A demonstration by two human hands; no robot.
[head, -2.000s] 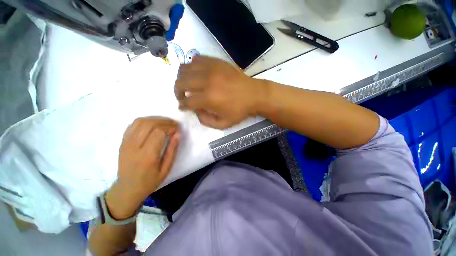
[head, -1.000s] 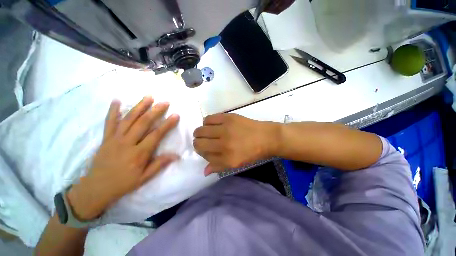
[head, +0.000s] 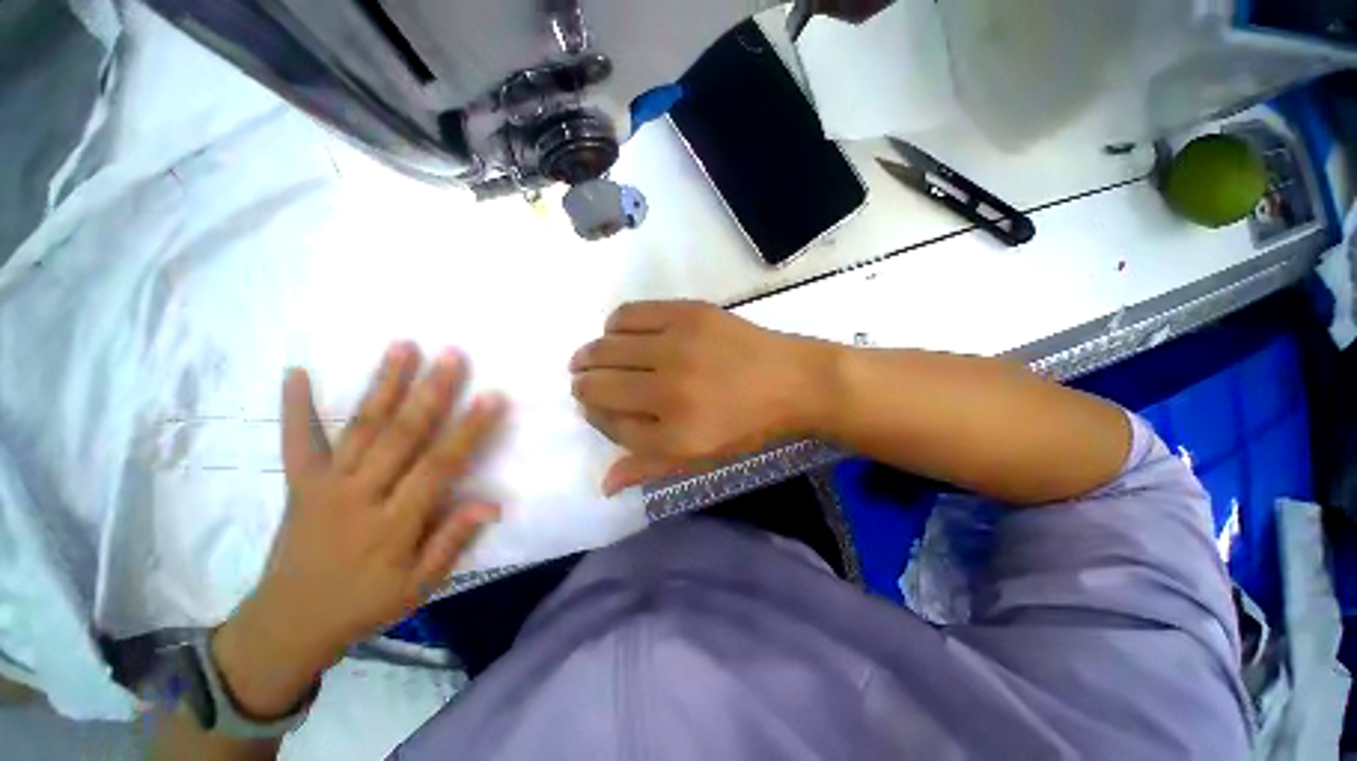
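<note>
A white fabric panel [head: 223, 372] lies over the machine bed and hangs in folds at the left. My left hand [head: 380, 498] lies on it with fingers spread, slightly blurred, holding nothing. My right hand [head: 677, 384] has its fingers curled at the panel's right edge; whether it pinches the fabric is hidden. The sewing machine head [head: 566, 134] is above my hands. A round grey disc [head: 595, 208] sits beside the needle area, which is overexposed. A pale-blue dial [head: 636, 205] shows just behind the disc.
A smartphone [head: 774, 149] lies right of the machine head. Black thread snips [head: 960, 196] lie right of it. A green round fruit [head: 1214, 180] sits at the far right by a small tray. An edge ruler [head: 1176, 309] runs along the table front. A blue crate [head: 1235, 431] is below.
The white panel has shifted and turned, and faint stitched lines now show left of my left hand. My left hand has moved slightly down. My right hand has risen slightly.
</note>
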